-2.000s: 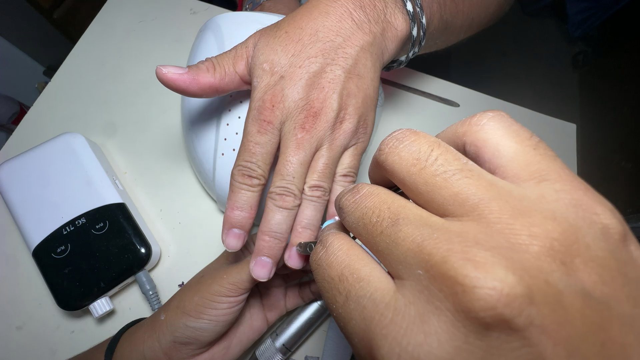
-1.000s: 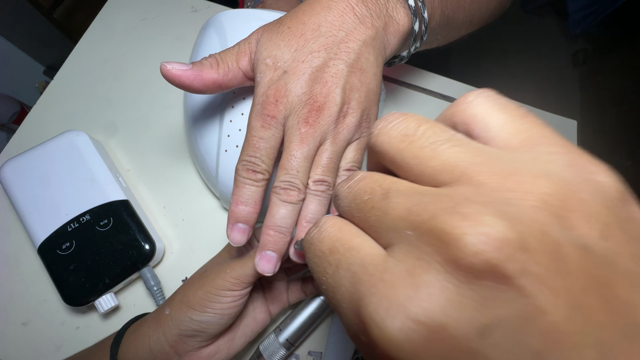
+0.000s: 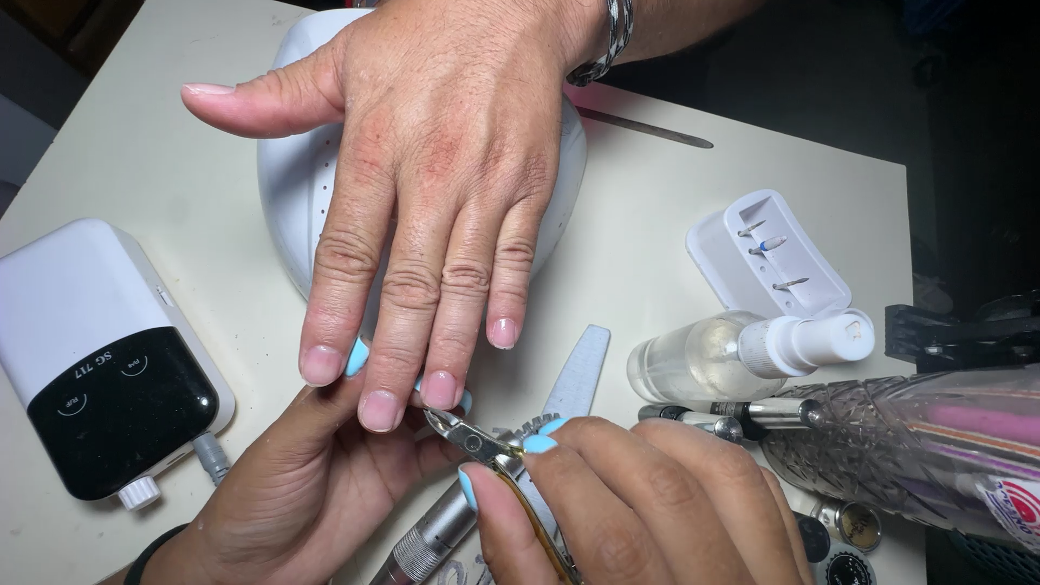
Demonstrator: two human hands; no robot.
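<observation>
Another person's hand, wearing a cord bracelet, lies palm down over a white domed device. My left hand, with light blue nails, supports that hand's fingertips from below, its thumb and fingers around them. My right hand holds metal cuticle nippers, their jaws just below the ring fingertip. Under the nippers lie a metal nail drill handpiece and a pale nail file.
At left is a white and black nail drill control box with a cable. To the right are a drill bit holder, a clear spray bottle, metal-capped tools and a patterned glass jar. A metal file lies behind.
My right hand has moved down, away from the other person's little finger, and the nippers now show plainly. The bit holder, spray bottle and jar have come into sight.
</observation>
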